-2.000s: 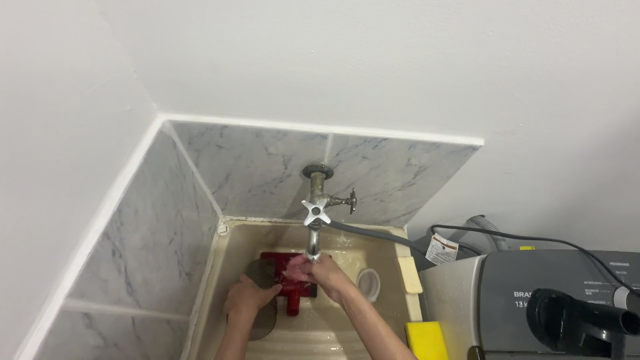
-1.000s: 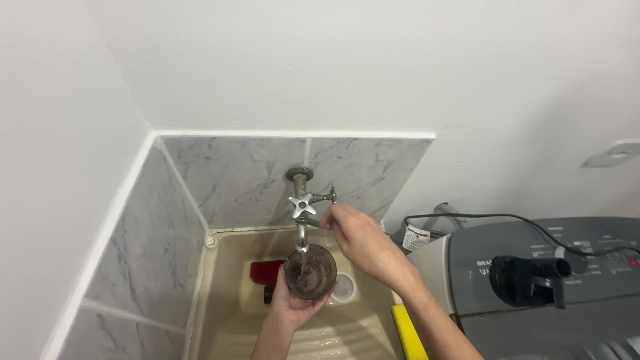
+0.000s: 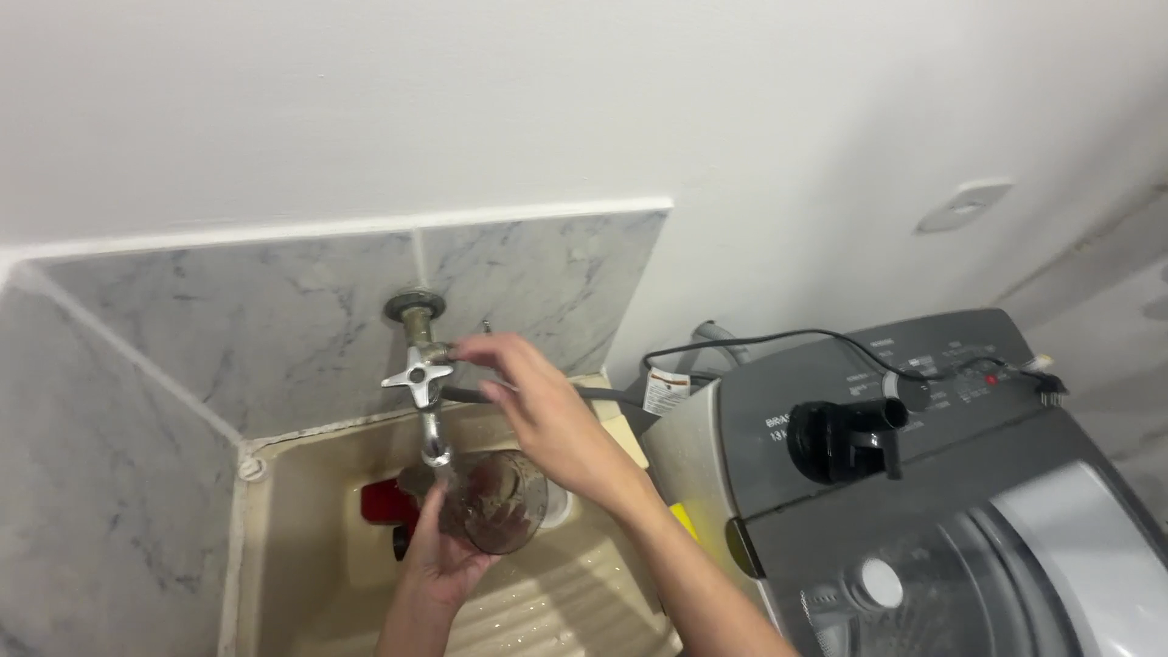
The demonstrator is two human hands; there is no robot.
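Note:
My left hand [image 3: 447,557] holds a transparent, dirt-streaked plastic container [image 3: 502,502], tilted on its side beneath the spout of the chrome faucet [image 3: 435,438]. Water seems to run from the spout onto it. My right hand [image 3: 538,411] is raised beside the faucet's cross-shaped handle [image 3: 418,375], its fingers bent near the side valve; whether they touch it cannot be told. Behind my left hand, a red plastic part [image 3: 381,504] lies in the beige laundry sink [image 3: 301,557].
A grey washing machine [image 3: 757,511] adjoins the sink on the right. On its top lie a black plastic fitting [image 3: 835,443] and a black power cord [image 3: 812,334]. A yellow object [image 3: 683,520] sits between sink and machine. Marble-look tiles [image 3: 310,310] back the faucet.
Two seconds ago both hands were low in the sink at the red part, a pink item there too. Since one second ago, the container has tilted from facing up to sideways. The view has shifted right.

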